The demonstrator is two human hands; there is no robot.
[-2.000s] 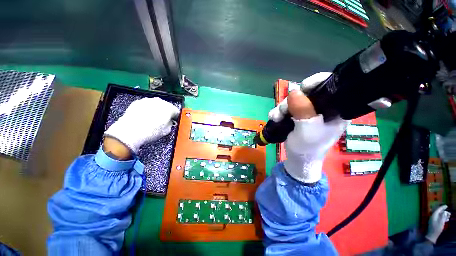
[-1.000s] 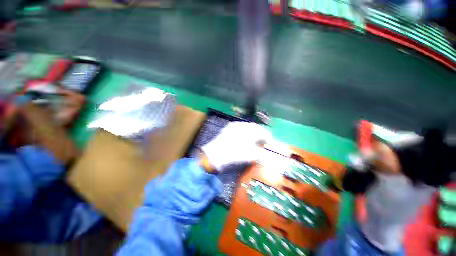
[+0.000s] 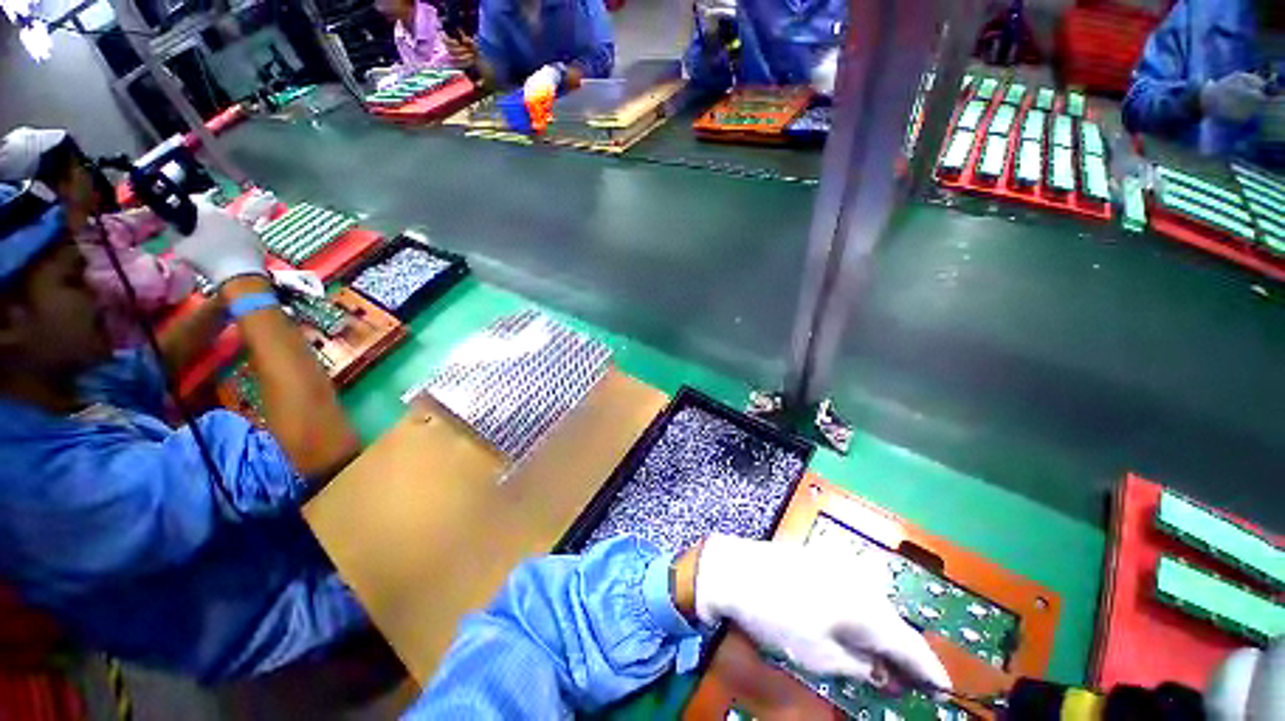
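My left hand [image 3: 817, 606], in a white glove, is over the orange-brown fixture [image 3: 1040, 606], its fingertips close together near the screwdriver tip. Whether it pinches a screw is too small to tell. The black screwdriver [image 3: 1113, 704] with a yellow ring enters from the lower right, its tip at the left fingertips. Only a small white-gloved part of my right hand [image 3: 1251, 687] shows at the right edge, behind the tool; its grip is cut off. A green circuit board [image 3: 972, 614] lies in the upper recess. Another lies partly under my left hand.
The screw tray [image 3: 691, 472] is left of the fixture. Metal strips [image 3: 522, 373] lie on cardboard [image 3: 381, 521]. A red sheet [image 3: 1134, 620] bears board units at right. A metal upright [image 3: 853, 211] stands behind the fixture. A person in blue [image 3: 155, 507] works at left; others sit across the conveyor.
The view has swung left and up, bringing the neighbouring worker and the far side of the conveyor into view. My left hand has moved from the screw tray to the fixture, at the screwdriver tip.
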